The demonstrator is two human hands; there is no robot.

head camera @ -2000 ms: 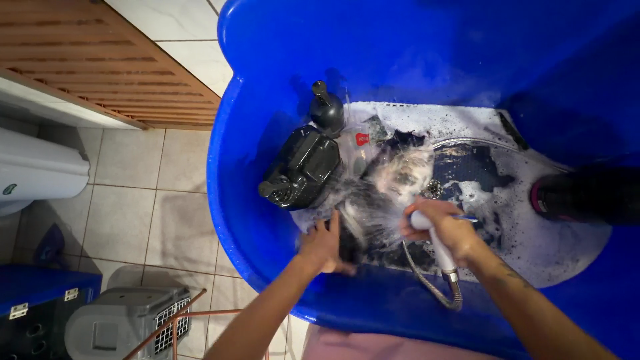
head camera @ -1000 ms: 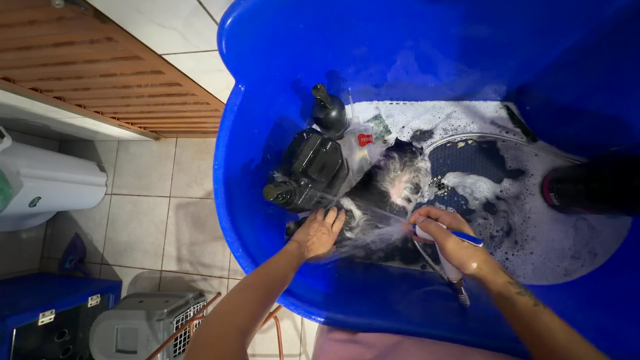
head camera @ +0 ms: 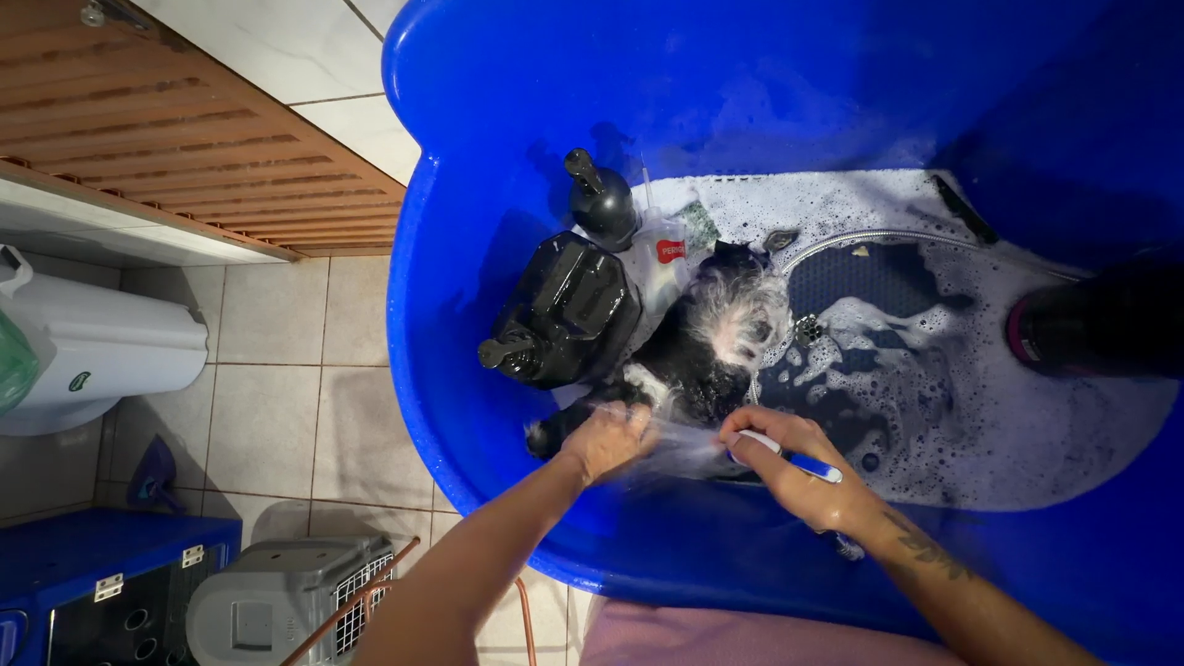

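Note:
A small black and white dog, wet, stands in a blue plastic tub above soapy water. My left hand lies on the fur at the dog's rear end, its fingers bent; whether it grips a leg or the tail cannot be told. In my right hand is a white and blue handheld shower head, and its spray runs left onto the fur and my left hand. A metal shower hose shows just below the right wrist, mostly hidden.
Left of the dog stand a large black pump bottle, a round black bottle and a clear bottle with a red label. A black cylinder juts in at right. A grey pet carrier stands on the tiled floor.
The shower head has turned so that its spray crosses left to my left hand, which has come to the dog's rear. The view has shifted a little.

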